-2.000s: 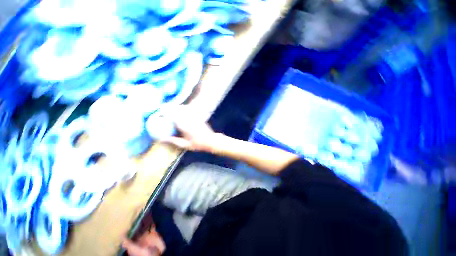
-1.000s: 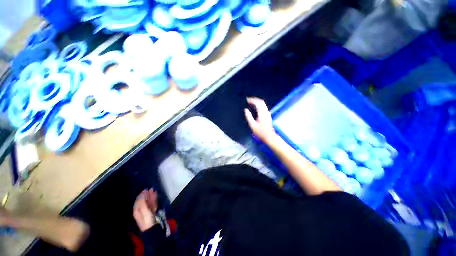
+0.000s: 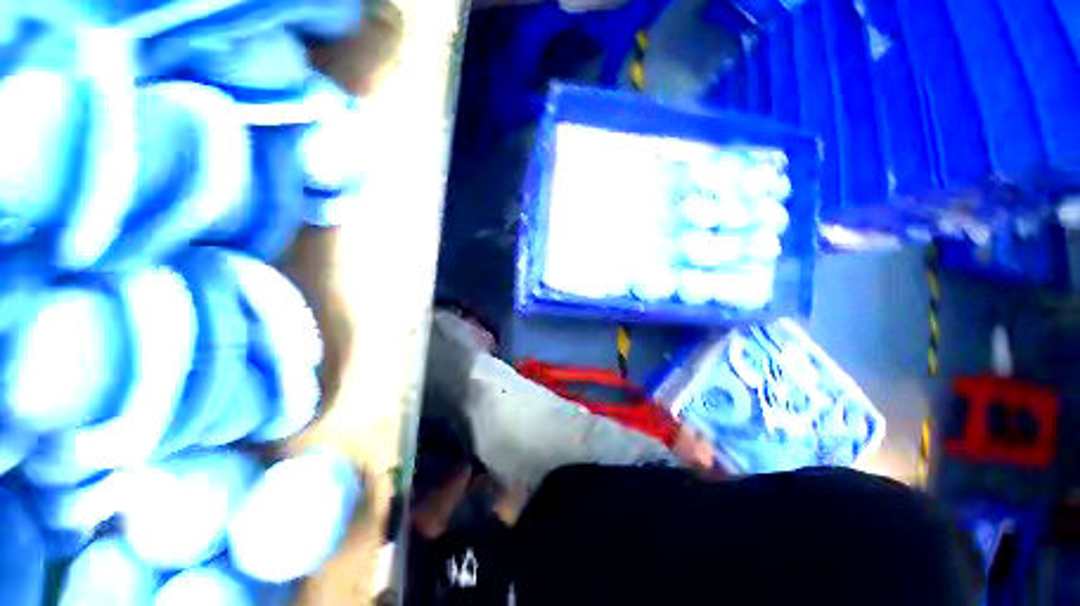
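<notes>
Pale blue-white domed crowns [image 3: 294, 516] lie at the lower left on the bench. Brimmed hats [image 3: 71, 355] are heaped beyond them, blurred and glaring. More crowns [image 3: 728, 225] lie in rows in the right part of a blue bin [image 3: 669, 314] beside the bench. My left hand [image 3: 448, 500] seems to be the blurred skin patch below the bench edge, mostly in shadow. My right hand [image 3: 696, 450] shows only as a small patch of skin at my side, by the dark shirt; its fingers are unclear. Neither hand is seen holding anything.
The bench edge [image 3: 415, 296] runs down the left of the picture. A red stool [image 3: 592, 391] stands partly behind my light-trousered leg. A tilted square container [image 3: 776, 403] with pale round shapes is below the bin. Stacked blue bins [image 3: 924, 107] stand upper right. Another red item [image 3: 1007, 420] is at right.
The view has turned right; the bench now runs upright at the left. The right hand, previously open near the bin, is down by my side. The square container and stool have come into view.
</notes>
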